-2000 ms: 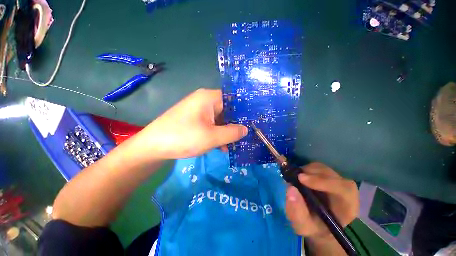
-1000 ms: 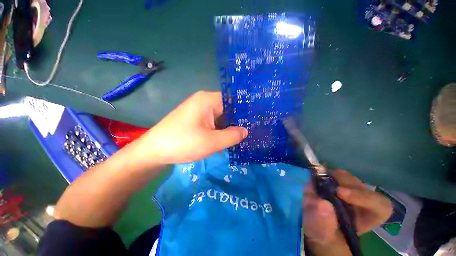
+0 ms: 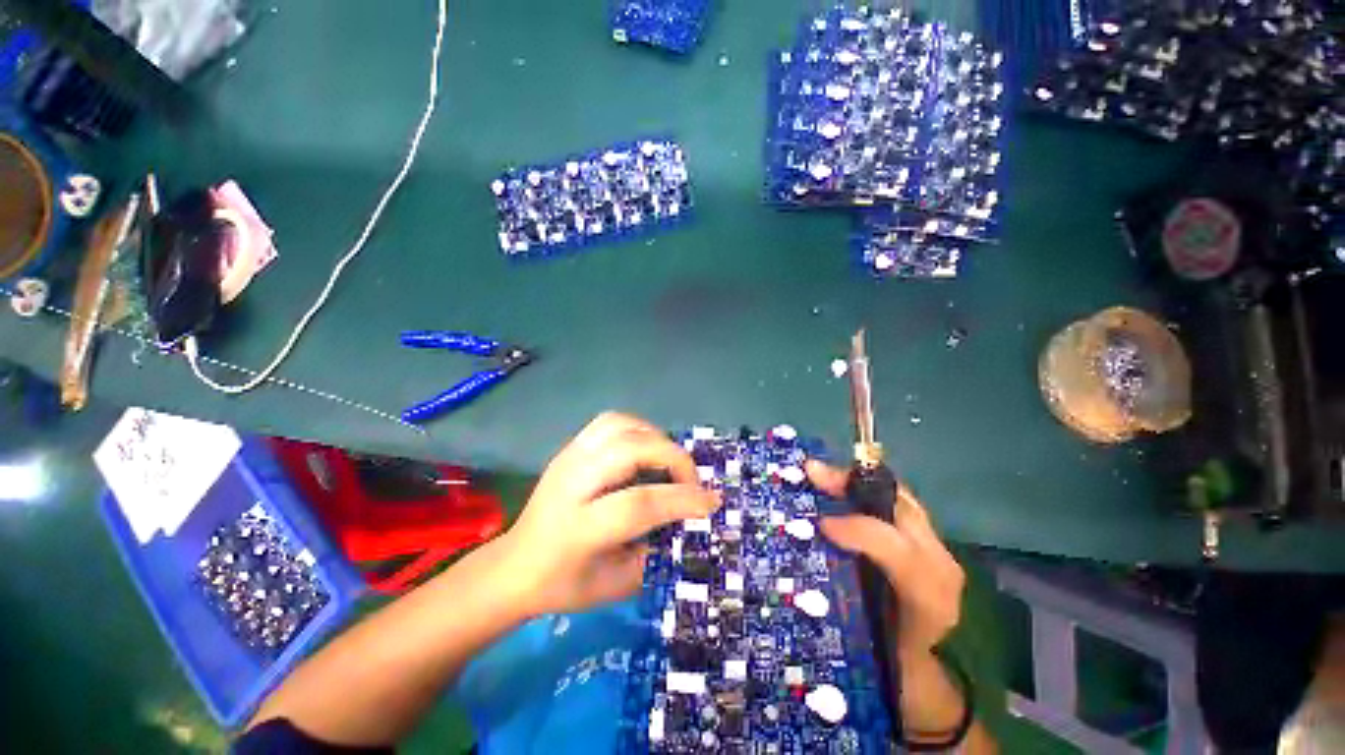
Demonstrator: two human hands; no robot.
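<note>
A circuit board panel lies component side up over my lap, crowded with white, black and silver parts. My left hand holds its left edge, fingertips on the upper left parts. My right hand holds the soldering iron by its black handle, tip pointing up and away from the panel. The right thumb and a finger touch the panel's upper right edge. The solder wire lies on the mat at the left, not in my fingers.
Blue flush cutters lie spread open beyond my left hand. One board panel and a board stack lie farther back. A round tip-cleaning dish is right. A blue bin with boards is lower left. A white cable crosses the left.
The panel has turned from its flat blue solder side to its component side and sits lower. The iron has moved off the board and points upward. The view has shifted to show more bench.
</note>
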